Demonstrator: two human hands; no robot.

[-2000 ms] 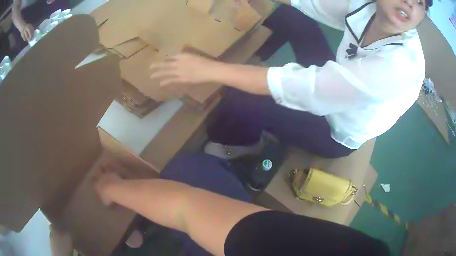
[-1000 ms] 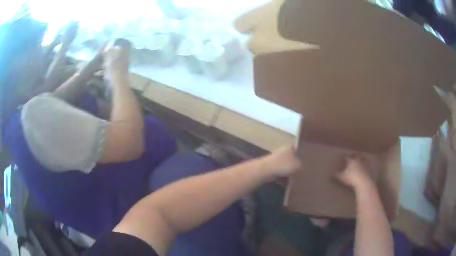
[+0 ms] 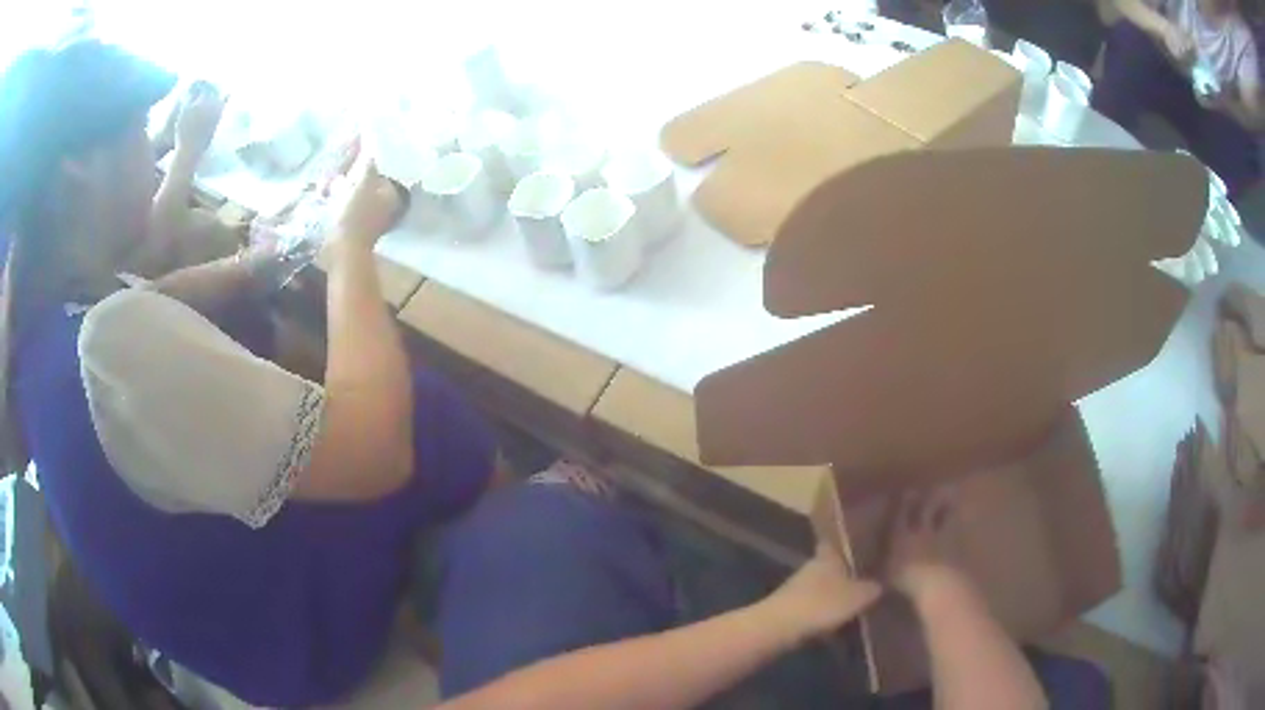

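A brown mailer box (image 3: 978, 548) stands in front of me at the lower right. Its large lid (image 3: 971, 305) is raised, with notched flaps spread at its sides. My left hand (image 3: 828, 594) grips the box's left side wall, which stands upright. My right hand (image 3: 927, 544) is inside the box beside that wall, palm down. Its fingers are blurred, and whether they pinch the wall cannot be told. The box's right wall is also folded up.
Another brown box (image 3: 957, 90) with an open lid lies behind on the white table (image 3: 694, 312). White cups (image 3: 604, 233) stand left of it. A person in a blue apron sits close on my left. Stacked cardboard (image 3: 1186, 534) is at the right. More people sit farther off.
The view has swung left from the person in white and the yellow handbag. My left hand now grips the box's left wall. My right hand has moved from the box's middle towards that wall.
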